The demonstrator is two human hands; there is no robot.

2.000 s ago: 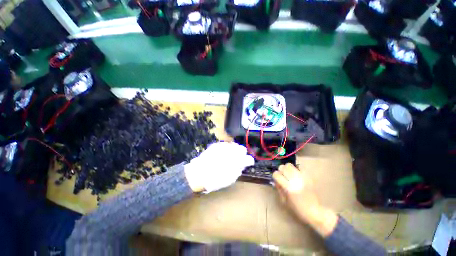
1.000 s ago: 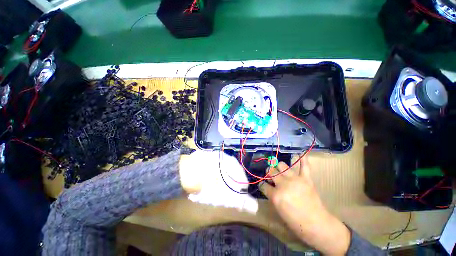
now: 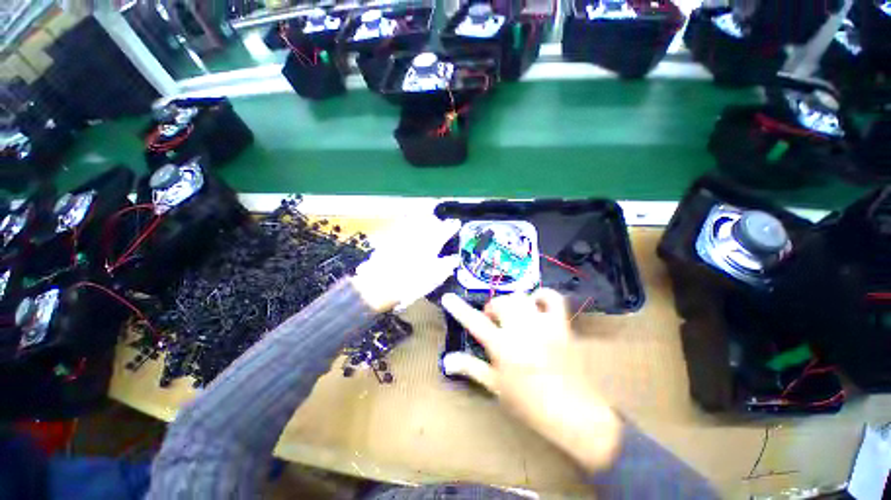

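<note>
The front cabinet half [image 3: 611,256], a shallow black tray, lies in front of me with the silver speaker driver [image 3: 532,256] in it. A green circuit board [image 3: 510,256] rests on the driver, with red wires beside it. The rear shell [image 3: 454,340] is nearer me, mostly hidden under my right hand. My left hand [image 3: 415,262], in a white glove, is at the tray's left edge beside the driver; its grip is unclear. My right hand [image 3: 532,356], bare-palmed with white fingertips, reaches over the shell, thumb and index finger apart; what its other fingers touch is hidden.
A loose pile of small black fittings [image 3: 264,283] lies left on the tan bench [image 3: 391,425]. Opened speaker units stand left [image 3: 176,210] and right [image 3: 728,293]. More units stand on and beyond the green belt [image 3: 322,146], behind a pale metal edge.
My left hand has moved from the rear shell up to the tray's left edge. My right hand now covers more of the shell. The view has tilted up, showing more units.
</note>
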